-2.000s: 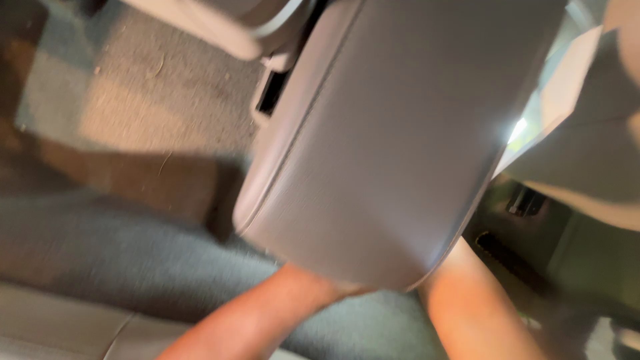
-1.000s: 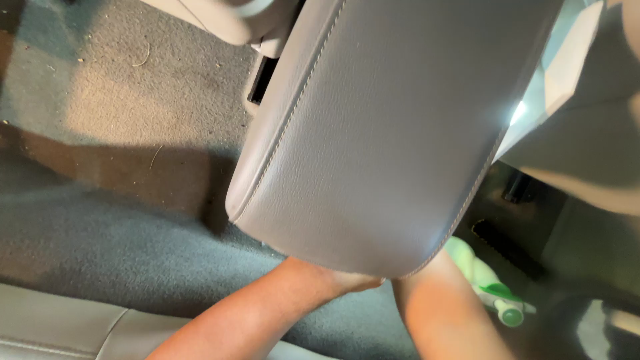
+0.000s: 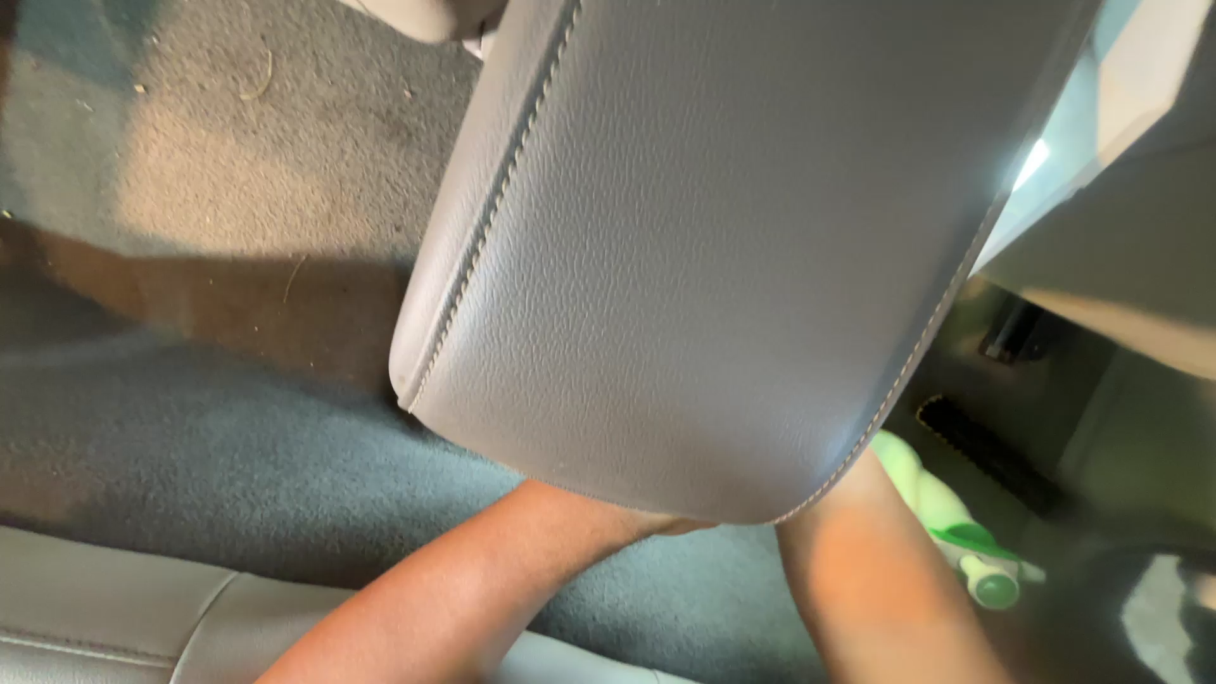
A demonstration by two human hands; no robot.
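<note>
A grey stitched leather armrest of a car's centre console (image 3: 703, 256) fills the middle of the head view. Both of my forearms reach up from the bottom edge and pass beneath its rounded end. Of my left hand (image 3: 665, 522), only a sliver by the wrist shows under the armrest's lower edge; its fingers are hidden. My right hand is wholly hidden behind the armrest's lower right corner, with only the forearm visible. What either hand touches or holds cannot be seen. Right of the right forearm lies a pale green and white object (image 3: 950, 522), perhaps a spray bottle.
Grey carpet with bits of debris (image 3: 237, 190) covers the floor at left. A light leather seat edge (image 3: 85, 598) runs along the bottom left. At right are a dark slotted strip (image 3: 988, 456) and a beige panel (image 3: 1121, 237).
The pale green object beside my right forearm has come into fuller view since two seconds ago. Both forearms still reach under the armrest.
</note>
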